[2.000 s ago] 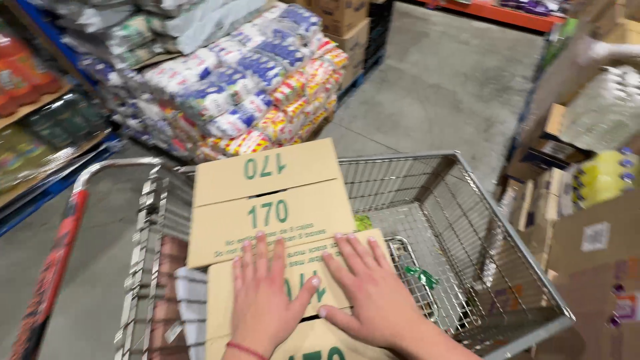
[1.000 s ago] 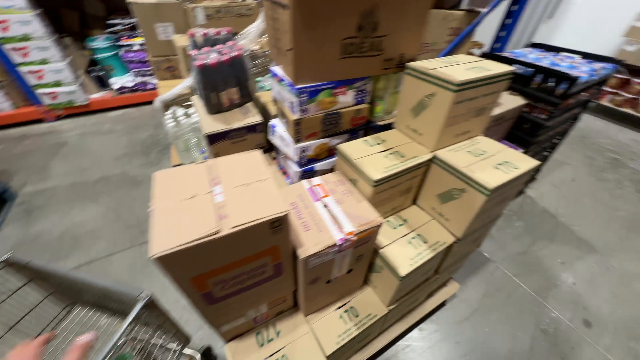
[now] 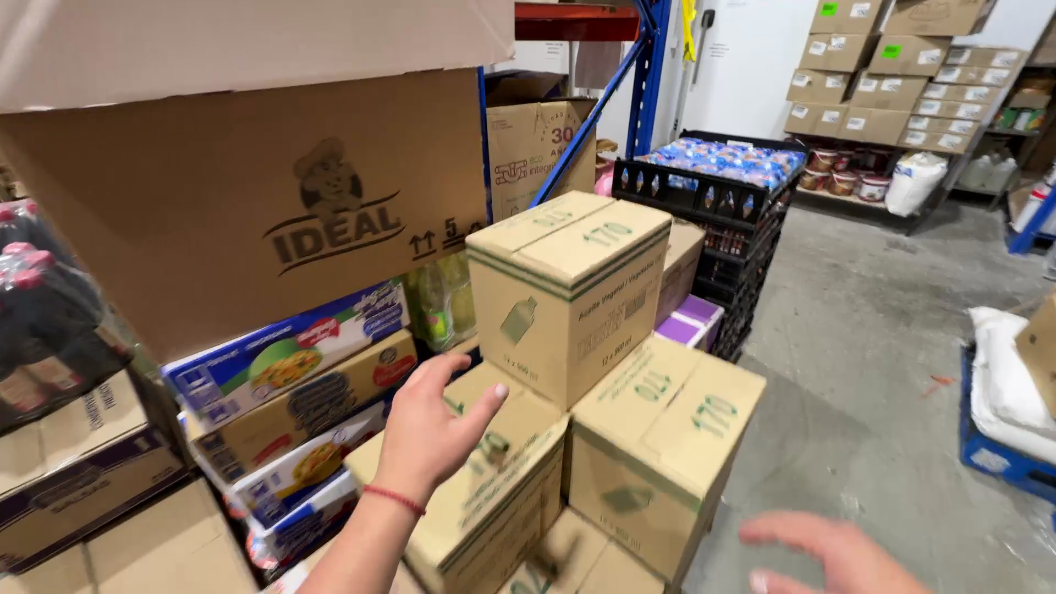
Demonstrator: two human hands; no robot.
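My left hand (image 3: 437, 421), with a red cord bracelet at the wrist, is held with fingers apart over a cardboard carton of vegetable oil (image 3: 503, 487) and holds nothing. Behind its fingertips a raised oil carton (image 3: 569, 289) rests on the stack. To the right of that one is a lower oil carton (image 3: 668, 445). My right hand (image 3: 833, 553) is at the bottom edge, partly cut off and blurred, with fingers apart and nothing seen in it. It is to the right of the stack, over the floor. More oil cartons (image 3: 577, 553) lie lower down.
A large brown cardboard box (image 3: 247, 206) stands at left above printed food cartons (image 3: 289, 363). Wrapped dark bottles (image 3: 49, 330) are at far left. Behind the stack are black plastic crates (image 3: 701, 198) and a blue rack upright (image 3: 648, 82). A blue pallet (image 3: 1002, 454) with white sacks is at right.
My hands were on cartons in a shopping cart two seconds ago; now both are off them and near the carton stack. The view has swung far round, and the cart is out of sight.
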